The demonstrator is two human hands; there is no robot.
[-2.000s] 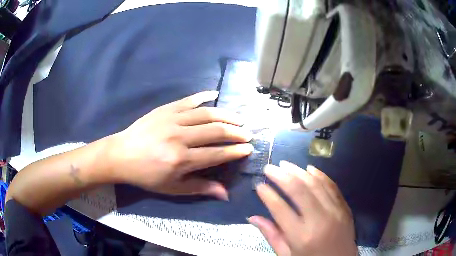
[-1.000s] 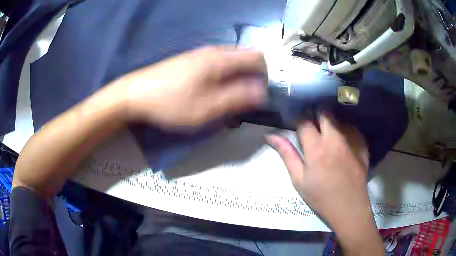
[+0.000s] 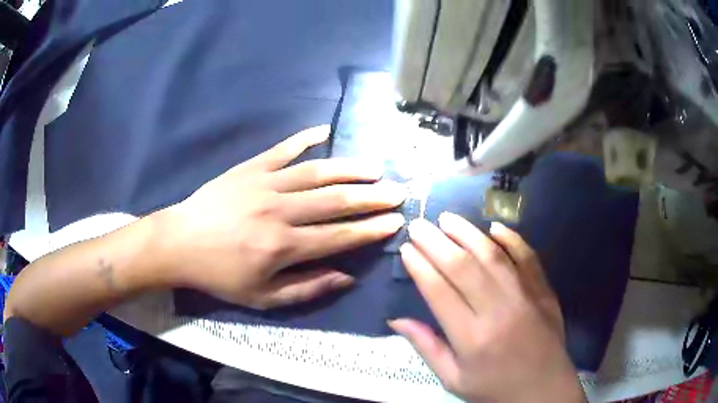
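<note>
The large navy garment panel (image 3: 197,102) lies flat across the white table and passes under the sewing machine head (image 3: 472,63). My left hand (image 3: 268,224) lies flat on the panel with its fingers spread, fingertips near a small navy strip and a pale line below the needle area. My right hand (image 3: 488,315) presses on the panel just right of that line, fingertips close to my left fingertips. Neither hand grips anything. Bright lamp glow washes out the presser foot and needle.
The white table (image 3: 260,346) has ruler markings along its front edge. Dark cloth (image 3: 31,157) lies at the far left. Black scissor handles (image 3: 695,346) rest at the right. A red basket (image 3: 689,391) is at the lower right, blue plastic (image 3: 110,337) at the lower left.
The panel's front edge, folded back and lifted a second ago, lies flat again. Both hands have come down onto the cloth, and my left hand is no longer blurred.
</note>
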